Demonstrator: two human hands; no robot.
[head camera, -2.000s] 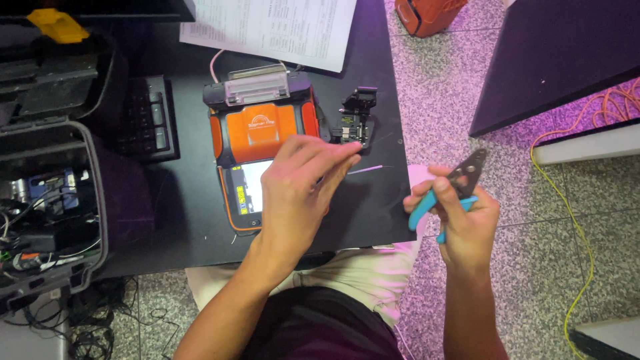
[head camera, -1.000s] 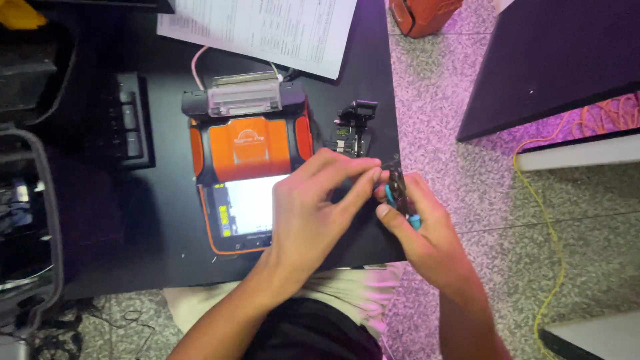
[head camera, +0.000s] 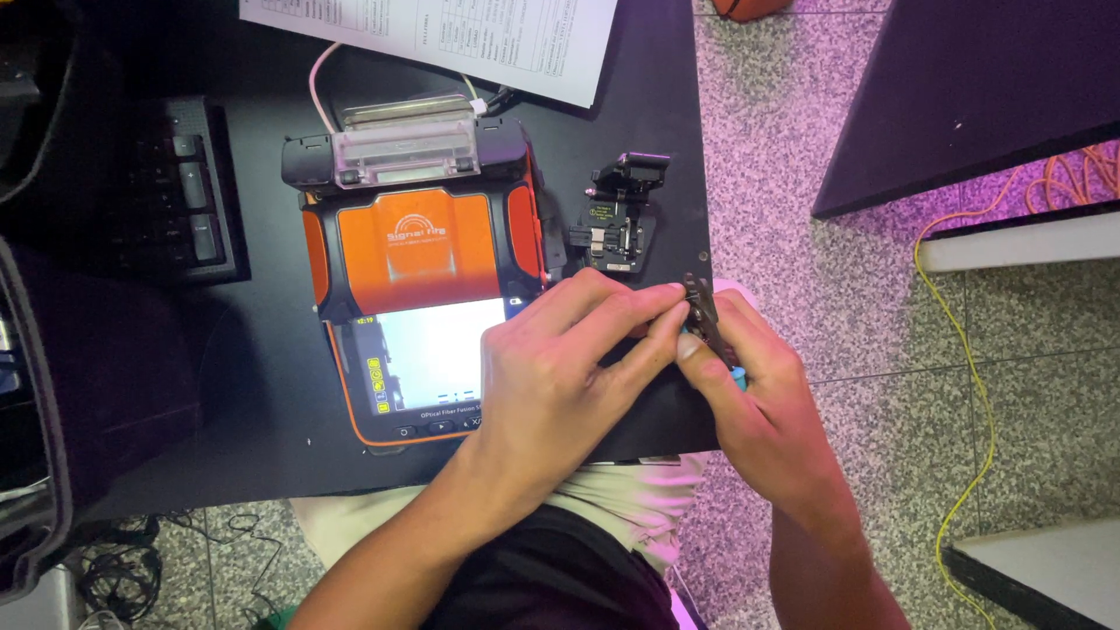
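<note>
My right hand (head camera: 766, 385) is closed round a fiber stripper (head camera: 707, 319) with dark jaws and blue handles, beyond the table's right edge. Thumb and forefinger of my left hand (head camera: 577, 359) are pinched together at the tool's jaws; a thin fiber between them is too fine to make out. Left of the hands stands an orange and black optical fiber fusion splicer (head camera: 420, 245), its screen (head camera: 437, 354) lit and partly hidden by my left hand. A black fiber cleaver (head camera: 617, 223) with its lid raised sits just above my hands.
Printed sheets (head camera: 525, 35) lie at the table's top edge. A dark keyboard (head camera: 188, 192) and an open black case (head camera: 35, 420) are at the left. On the right are a dark panel (head camera: 971, 105) and a yellow cable (head camera: 980, 385) on the speckled floor.
Two seconds ago my hands were apart, the stripper's jaws open in my right hand. They have since come together at the tool's jaws, where they also were one second ago.
</note>
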